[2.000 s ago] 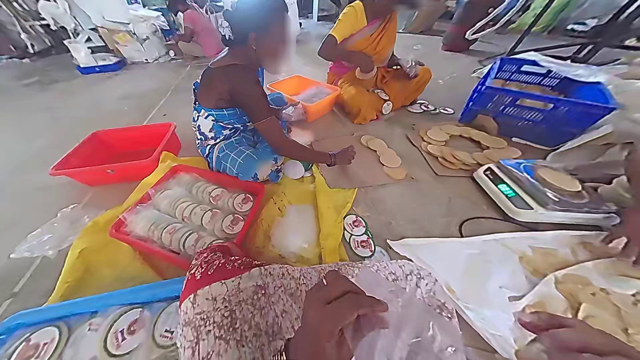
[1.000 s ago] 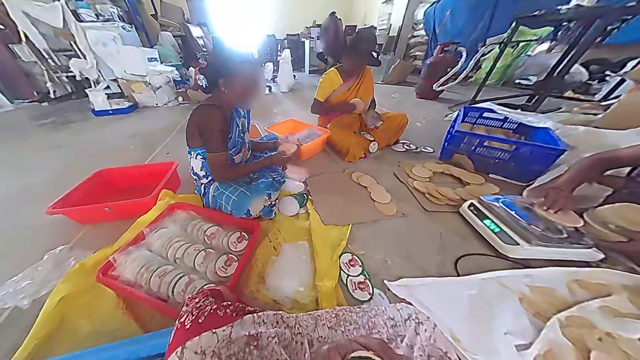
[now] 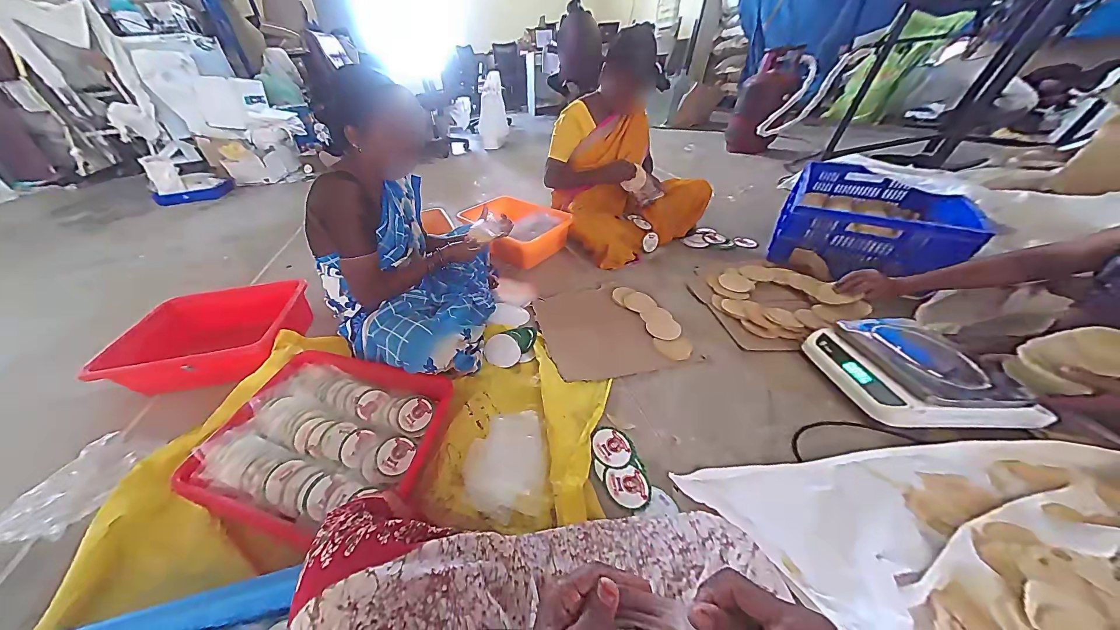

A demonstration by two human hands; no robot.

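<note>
At the bottom edge, over the patterned cloth on my lap, my left hand and my right hand pinch a clear plastic bag between them. The lower parts of both hands and of the bag are cut off. Left of my lap a red tray holds rows of bagged discs with round printed labels. Ahead, a stack of clear plastic bags lies on a yellow sheet. Round labels lie on the floor beside it. Flat round papads overlap on cardboard.
Two people sit ahead, beside an orange tub. A co-worker's hand touches papads at the right, behind a digital scale. There are also a blue crate, an empty red tub, a blue tray's rim and white cloth bearing papads.
My two hands, apart two seconds ago, are together on the bag. The co-worker's hand has moved from the scale to the ring of papads. The view has tilted up.
</note>
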